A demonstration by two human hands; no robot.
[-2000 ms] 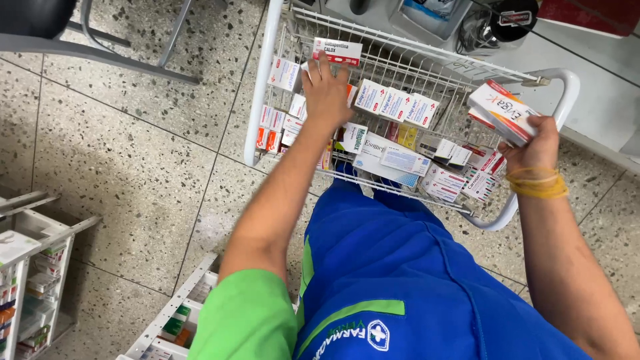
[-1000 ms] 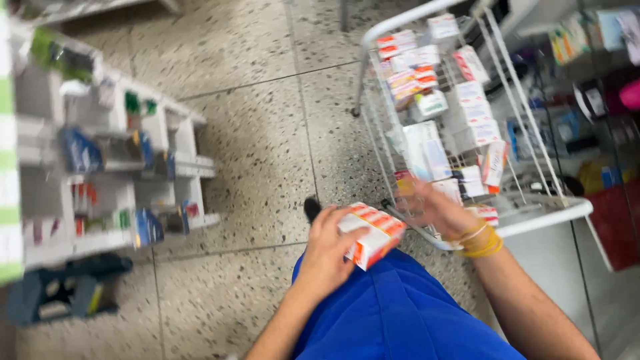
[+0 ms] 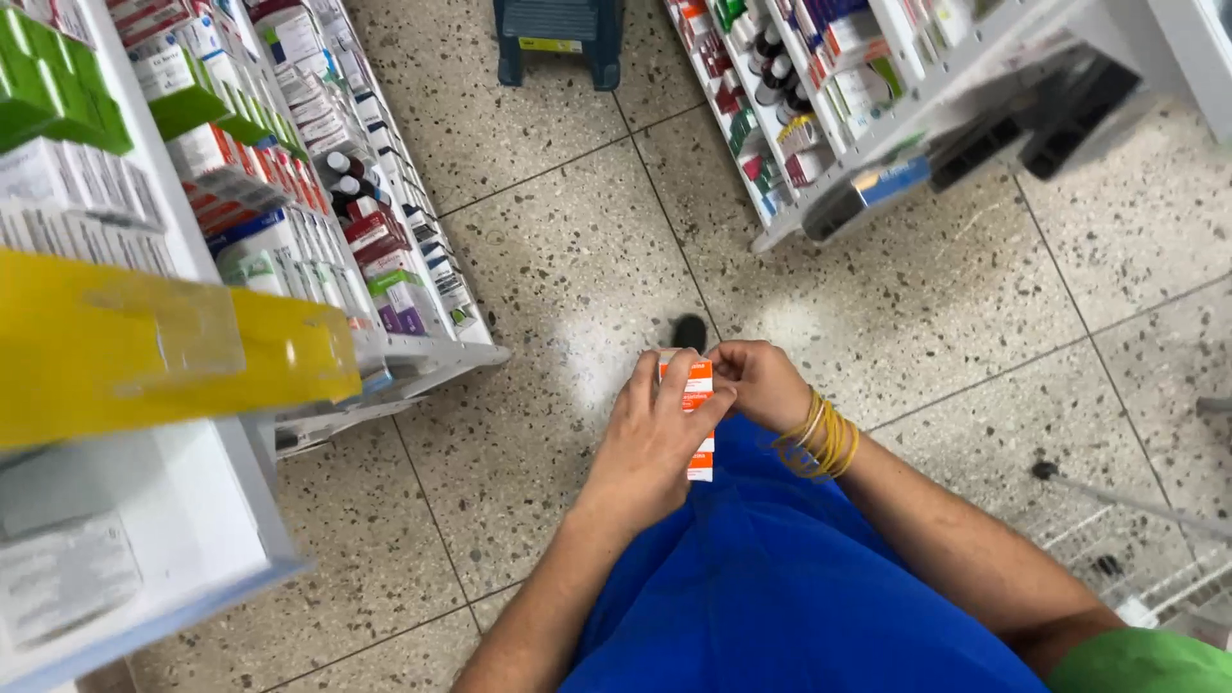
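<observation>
A stack of orange-and-white medicine boxes (image 3: 701, 466) is held upright in front of my blue apron, near the middle of the view. My left hand (image 3: 650, 433) wraps over the stack from the left, its fingers across the top boxes. At the stack's upper right edge is my right hand (image 3: 760, 385), fingers curled; whether they grip a box is hidden. Several yellow rubber bands (image 3: 818, 441) circle the right wrist.
Shelves of medicine boxes (image 3: 366, 318) stand at the left, behind a yellow strip (image 3: 173, 346). Another shelf unit (image 3: 818, 144) is at the upper right. A dark step stool (image 3: 558, 43) stands at the top, and a white wire cart (image 3: 1165, 587) at the lower right.
The view has swung from the wire cart toward the shelves. My right hand has moved from beside the cart to the boxes, which my left hand held one second ago too.
</observation>
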